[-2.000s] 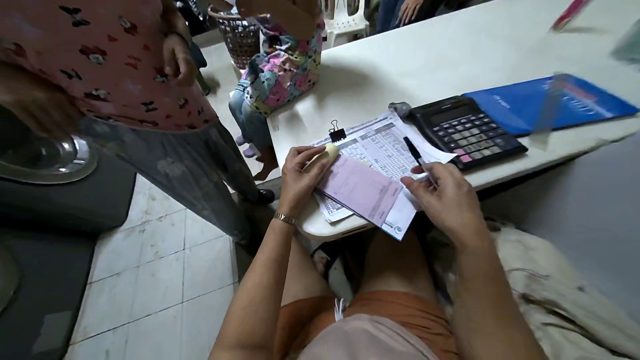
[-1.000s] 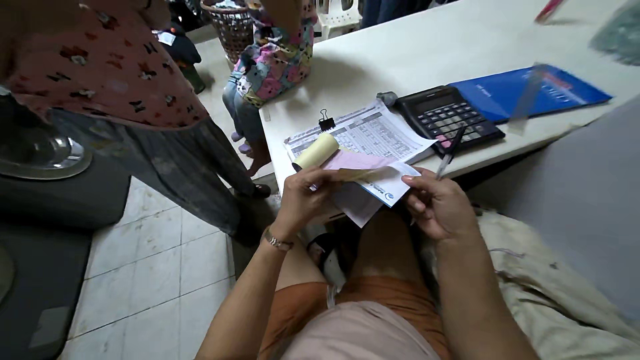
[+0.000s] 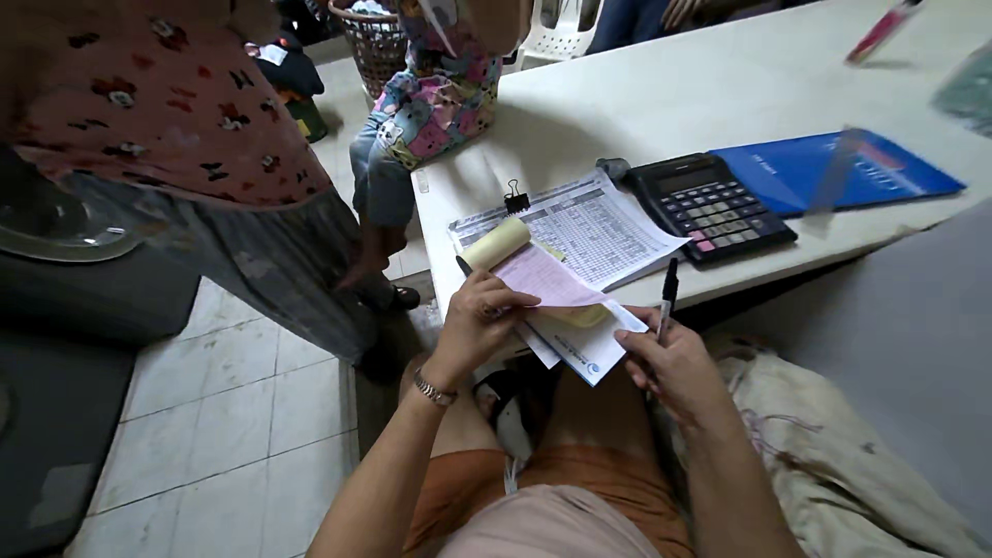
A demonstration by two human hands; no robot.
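Observation:
My left hand (image 3: pixel 484 318) pinches the lower edge of a pink sheet (image 3: pixel 542 273) of a receipt pad, with its yellow pages (image 3: pixel 496 243) rolled back at the top. Beneath the pink sheet, a yellow layer and a white printed slip (image 3: pixel 583 342) show. My right hand (image 3: pixel 668 349) grips the slip's right corner between thumb and fingers and also holds a black-capped pen (image 3: pixel 668 301) upright. Printed table sheets (image 3: pixel 604 229) with a black binder clip (image 3: pixel 516 198) lie behind the pad on the white table (image 3: pixel 558 116). A black calculator (image 3: pixel 709 208) sits to their right.
A blue folder (image 3: pixel 837 172) with a clear ruler (image 3: pixel 835 174) lies beyond the calculator. A pink-capped tube (image 3: pixel 880 32) is at the far right. One person stands at left; another sits at the table's corner (image 3: pixel 434 108). A wicker-style basket (image 3: pixel 372 46) and cloth sack (image 3: pixel 821 434) are nearby.
Two seconds ago the pink sheet lay flatter under my left hand; now the yellow pages are rolled back and its lower edge is lifted. My right hand has taken hold of the white slip.

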